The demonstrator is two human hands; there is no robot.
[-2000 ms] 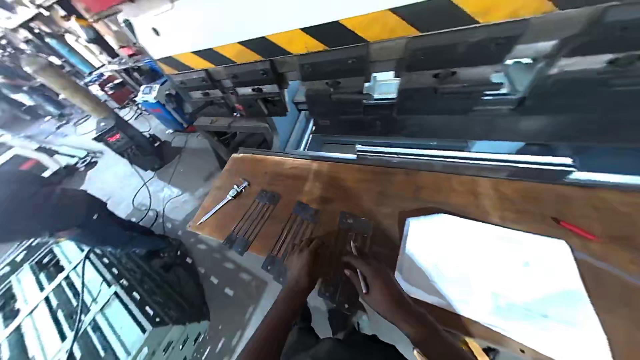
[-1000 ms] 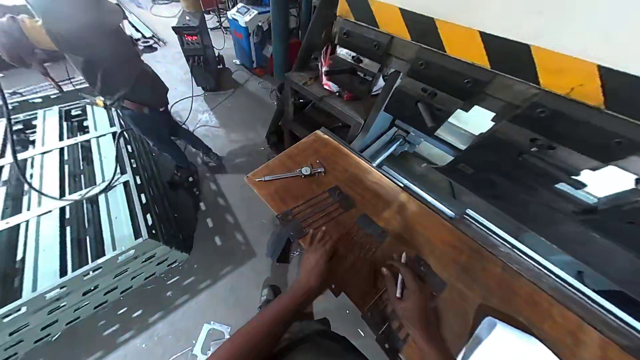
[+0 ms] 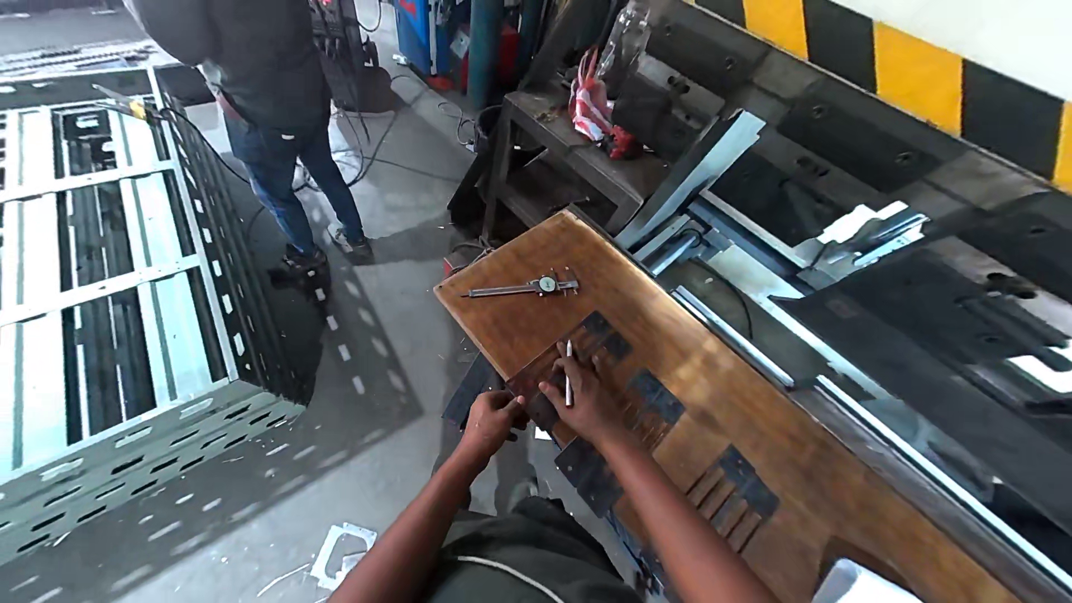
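My right hand (image 3: 586, 398) holds a white pen (image 3: 569, 377) between its fingers and rests over a dark slotted metal plate (image 3: 607, 333) on the brown tabletop. At the table's near edge my left hand (image 3: 494, 423) pinches the end of that plate; the fingers hide its corner. A second slotted plate (image 3: 657, 397) lies just right of my right hand, partly behind the forearm. Farther right is a third slotted plate (image 3: 744, 481). Beyond the hands, a dial caliper (image 3: 540, 286) lies near the table's far left corner.
A person (image 3: 276, 126) stands at upper left beside a slotted metal frame (image 3: 201, 419). A press machine with a striped guard (image 3: 917, 63) runs along the table's far side. A metal stand (image 3: 578, 155) holds a red-and-white cloth (image 3: 590, 105). White paper (image 3: 863, 582) lies at lower right.
The view has swung left. My left hand has moved from above the slotted plates to the near end of the plate closest to the caliper, and my right hand has come over that plate.
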